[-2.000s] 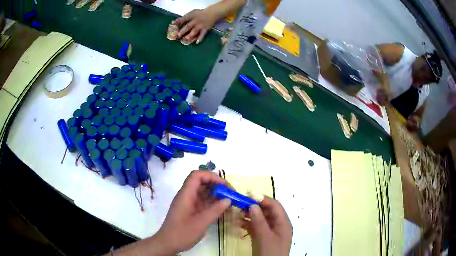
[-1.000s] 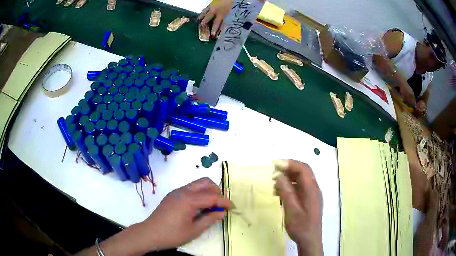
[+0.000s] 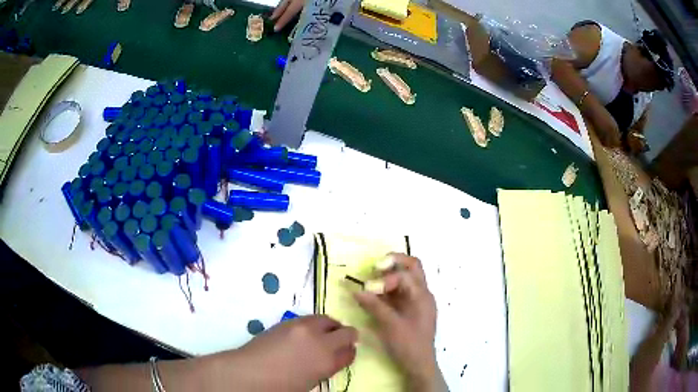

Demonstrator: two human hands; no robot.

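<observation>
A pale yellow adhesive sheet with dark edge lines lies in front of me. My left hand is at its lower left, fingers curled; a blue battery cell shows only its end beyond the knuckles, and the hand hides the rest. A thin wire loop shows below the fingertips. My right hand, slightly blurred, is over the sheet with cream finger cots on its fingertips. Its fingers pinch a small yellow strip with a short dark edge.
Many blue cells stand clustered at left, some lying beside them. Green discs lie nearby. A tape roll is upper left; spare sheets are at right. A metal upright stands before the green belt. Another person sits upper right.
The view has shifted. My hands have gone from holding a cell between them to working separately over the sheet. More green discs show beside the sheet. The other person's hand is mostly out of view.
</observation>
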